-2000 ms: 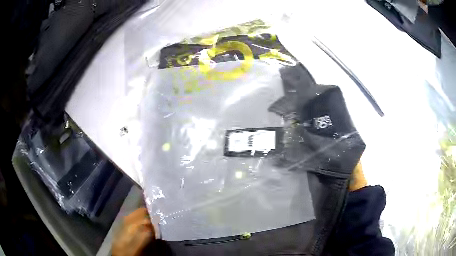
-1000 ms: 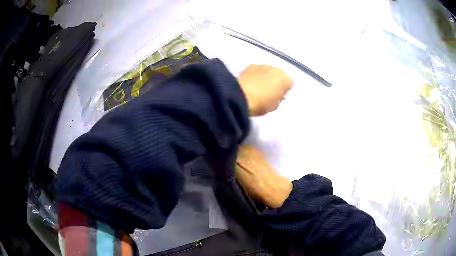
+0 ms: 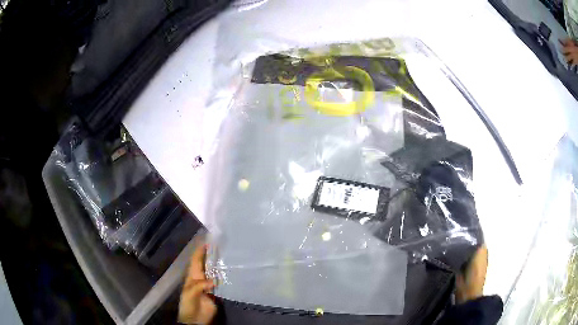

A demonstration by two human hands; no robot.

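Observation:
A dark grey folded shirt (image 3: 428,266) lies in front of me with its pointed collar to the right. A pale translucent sheet (image 3: 266,222) covers much of it. A clear shiny bag (image 3: 218,82) with yellow print lies over both, with glare on the collar. A black-edged hang tag (image 3: 350,198) with a white label shows through. My left hand (image 3: 198,292) grips the bag's lower left edge. My right hand (image 3: 472,273) is at the lower right edge by the collar, its fingers partly hidden behind the bagged shirt; its grip is unclear.
The white table (image 3: 171,127) bears a long thin dark strip (image 3: 475,105) beyond the collar. A grey bin (image 3: 155,301) with bagged garments (image 3: 136,212) stands at left. Dark garments (image 3: 120,63) lie upper left. Yellowish plastic bags (image 3: 558,254) lie at right. Another person's hand (image 3: 569,51) shows upper right.
One second ago my arms crossed over the shirt with both hands near the collar. Now they are apart at its two sides. The collar shows more plastic glare than two seconds ago.

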